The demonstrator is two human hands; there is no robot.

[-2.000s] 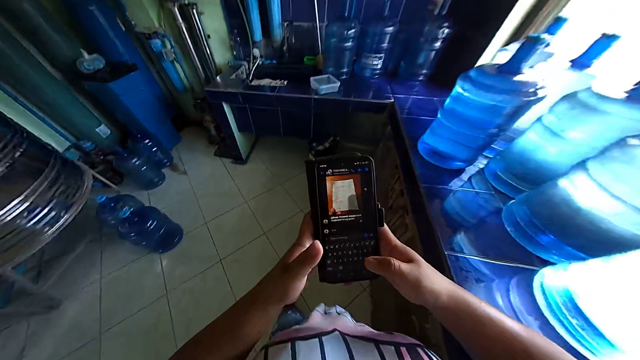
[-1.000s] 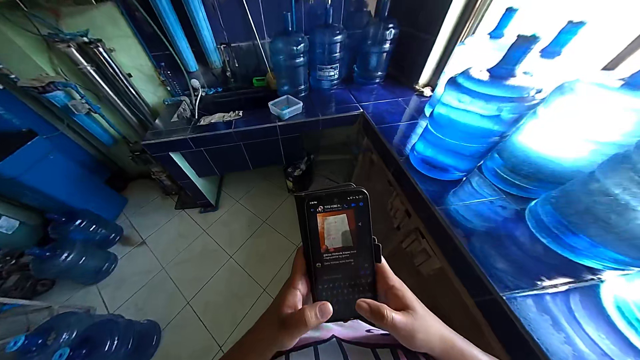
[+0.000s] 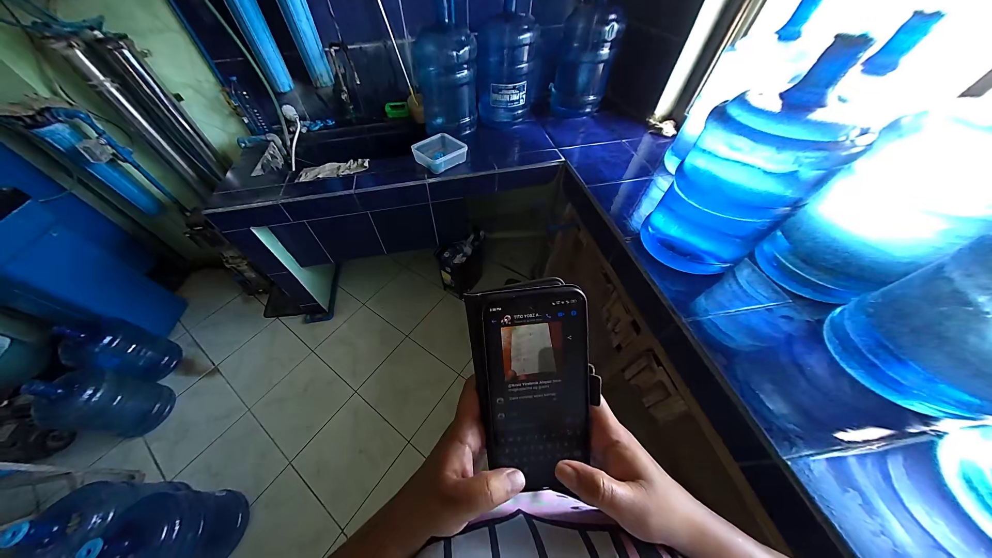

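Note:
A smartphone in a dark flip case (image 3: 535, 387) is upright near the middle of the head view, its lit screen showing a chat with a picture of a paper and a faint keyboard. My left hand (image 3: 469, 469) grips its lower left side, the thumb over the bottom of the screen. On the lower right side my right hand (image 3: 624, 473) holds it too, with the thumb tip at the bottom right corner. The fingers behind the phone are hidden. Below it shows a striped garment (image 3: 535, 539).
Large blue water jugs (image 3: 736, 186) stand on the blue tiled counter (image 3: 775, 387) at right; more jugs (image 3: 446, 77) stand at the back. A clear plastic tub (image 3: 439, 155) sits near the sink's edge. Several jugs (image 3: 116, 403) lie on the tiled floor at left.
The view has shifted a good deal across the room. Both hands stay on the phone, and the keyboard on its screen looks dimmer than two seconds ago.

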